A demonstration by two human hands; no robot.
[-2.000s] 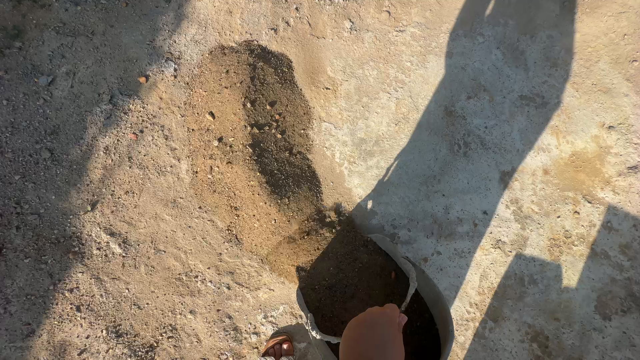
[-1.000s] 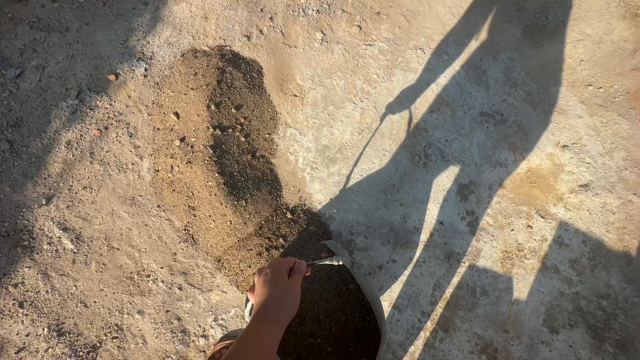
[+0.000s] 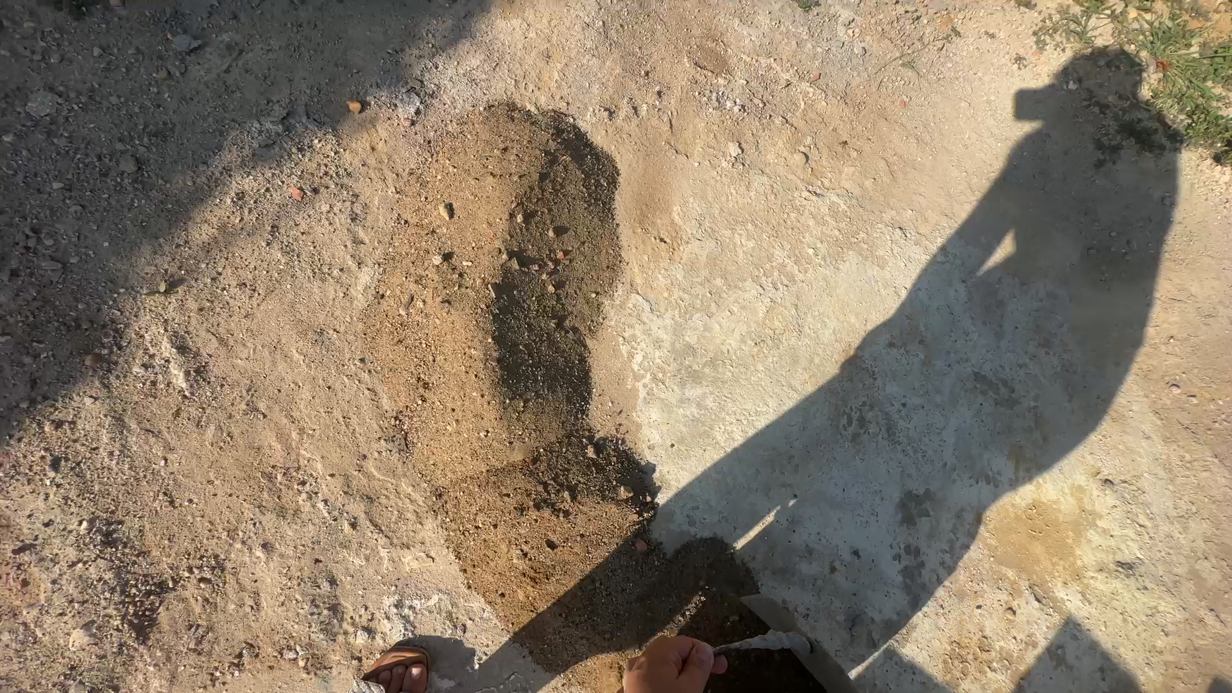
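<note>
My left hand (image 3: 677, 664), at the bottom edge, is closed on a twisted pale rope handle (image 3: 770, 642). The handle joins the rim of a grey container (image 3: 818, 664), which is cut off by the frame. Dark, damp soil (image 3: 756, 676) shows inside it. Just beyond the mouth lies more dark soil (image 3: 712, 568), partly in shadow. It adjoins a long patch of damp gravelly soil (image 3: 549, 366) that runs up the ground. My right hand is not in view.
A bare foot in a brown sandal (image 3: 399, 669) stands at the bottom, left of the container. A person's shadow (image 3: 1039, 337) falls across the pale, hard ground at the right. Green weeds (image 3: 1189, 77) grow at the top right; small stones are scattered at the left.
More dark soil lies beyond the container's mouth than a second ago. The container, widely visible two seconds ago, is now mostly cut off at the bottom. The view has shifted.
</note>
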